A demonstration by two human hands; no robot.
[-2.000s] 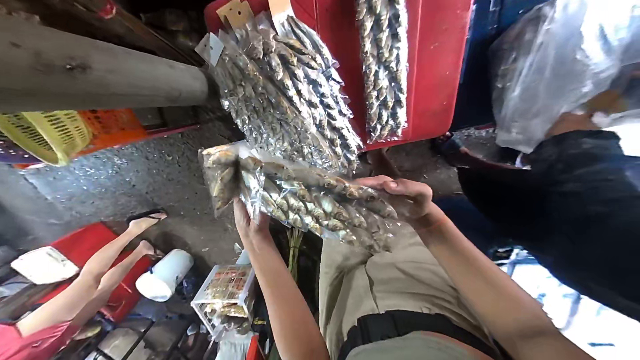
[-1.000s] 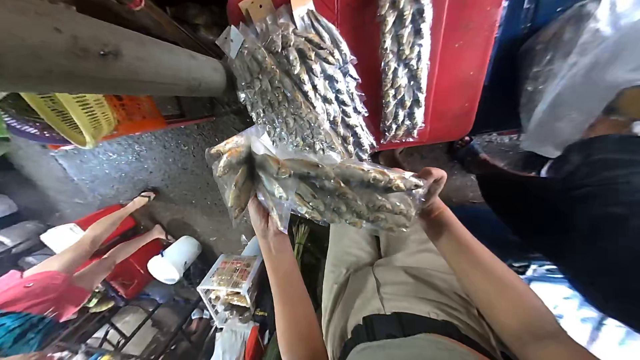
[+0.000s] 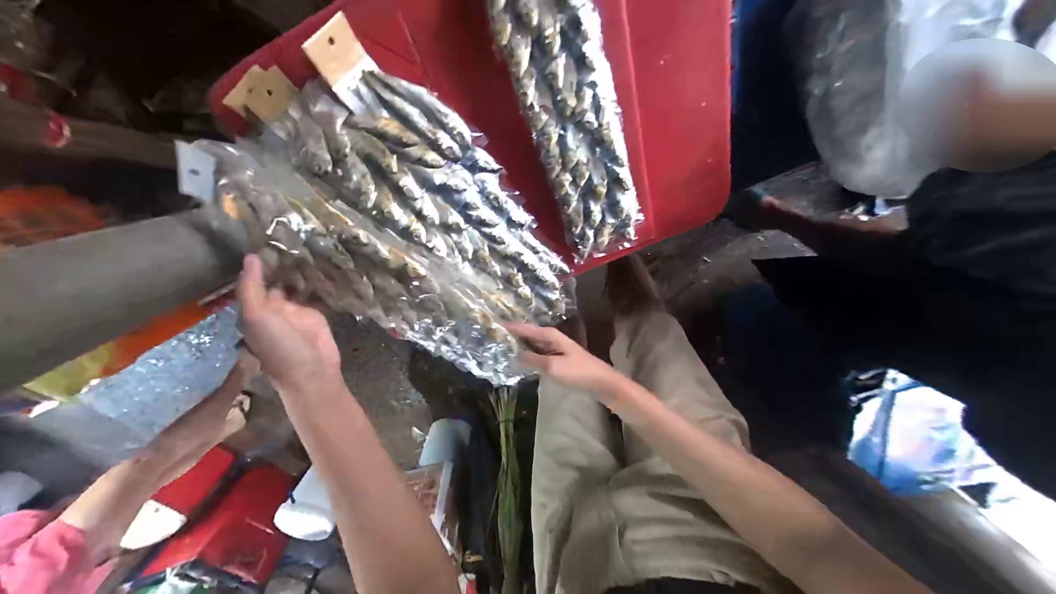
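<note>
A clear plastic pack of small fish (image 3: 355,264) lies slanted along the left edge of other fish packs (image 3: 437,181), on and beside a red surface (image 3: 685,107). My left hand (image 3: 289,330) is at the pack's lower left edge, fingers partly extended; its grip there is hidden. The pack's near end is held between the thumb and fingers of my right hand (image 3: 565,359). Cardboard tags (image 3: 337,49) and a white tag (image 3: 196,171) top the packs. Another long fish pack (image 3: 569,124) lies apart on the red surface.
A thick grey pole (image 3: 107,280) is just left of my left hand. Green stalks (image 3: 507,487) hang below the pack. A person in dark clothing (image 3: 891,330) is at the right, and another in pink (image 3: 49,544) at lower left. A white bucket (image 3: 305,503) stands below.
The pack in my hands has moved up from in front of my lap to beside the other packs. My left hand has moved up and left. The view has shifted and turned.
</note>
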